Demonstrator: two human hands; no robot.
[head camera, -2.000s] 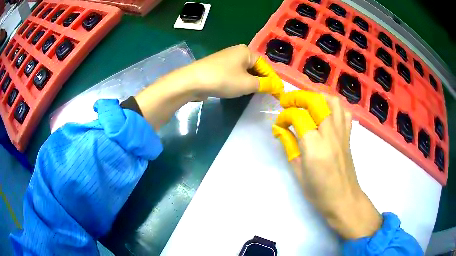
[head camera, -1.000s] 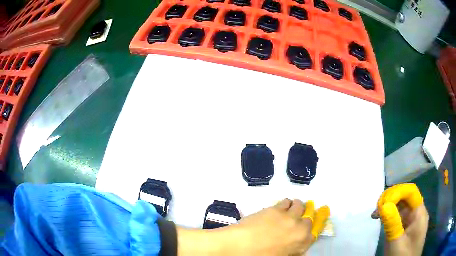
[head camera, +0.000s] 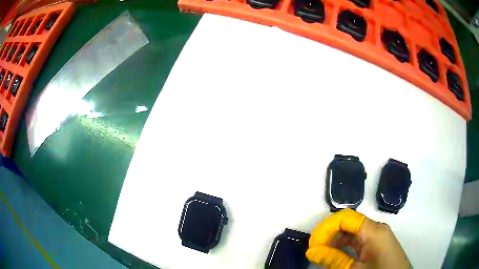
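Note:
Four black watch heads lie face up on the white foam sheet (head camera: 231, 115). One is at the lower left (head camera: 202, 221). A second (head camera: 286, 255) is cut off by the bottom edge. Two more stand side by side at the right, the nearer one (head camera: 346, 183) and the outer one (head camera: 394, 186). My right hand (head camera: 367, 242), in yellow finger cots, has its index finger and thumb curled at the right edge of the second watch. Whether anything is between the fingertips cannot be told. My left hand is not in view.
An orange-red tray (head camera: 367, 51) with black watches in its pockets borders the sheet at the top right. Another such tray (head camera: 32, 68) is at the left. A clear shiny film sheet (head camera: 94, 65) lies on the green mat (head camera: 68, 173).
The view has shifted. My left hand has left the picture. My right hand has moved in from the right to the lower watch. The white strips on the two lower watches no longer show.

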